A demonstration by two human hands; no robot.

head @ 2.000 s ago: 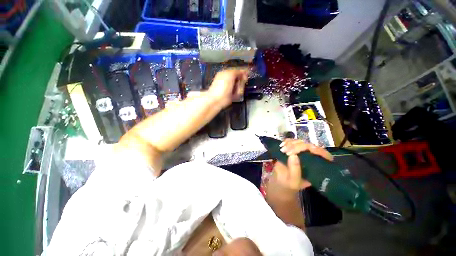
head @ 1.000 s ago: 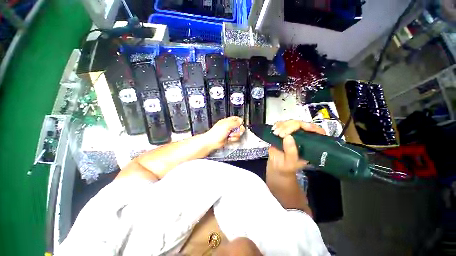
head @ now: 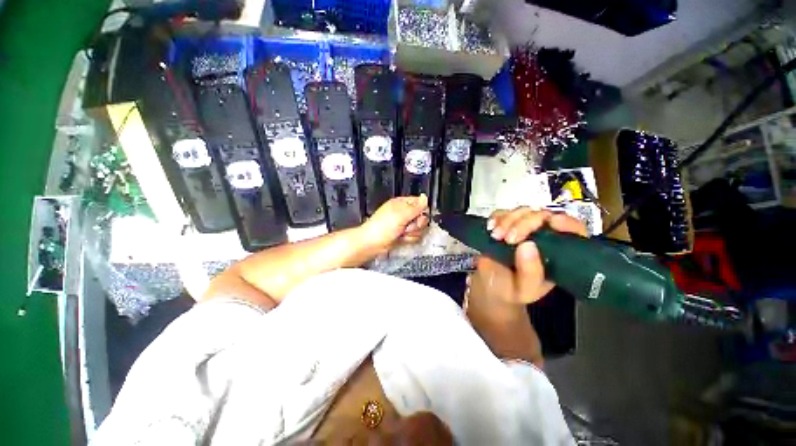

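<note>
My right hand (head: 528, 253) is closed around a dark green electric screwdriver (head: 602, 277), held level with its tip pointing left. My left hand (head: 399, 223) has its fingertips pinched right at the screwdriver's tip, at the near ends of the housings; what lies between the fingers is too small to tell. Several long black control box housings (head: 295, 185) lie side by side in a row, each with a silver-white round component (head: 338, 165) on it. Thin red lead wires show at their far ends.
Blue parts bins (head: 281, 54) and a pale screw tray (head: 428, 37) stand behind the housings. Red lead wires (head: 550, 109) and a carton of black parts (head: 650, 192) are on the right. Green circuit boards (head: 113, 179) lie at the left, beside a green conveyor belt (head: 30, 131).
My left hand has come down from over the housings to the screwdriver's tip, uncovering the row. My right hand has raised the screwdriver from a slant to nearly level.
</note>
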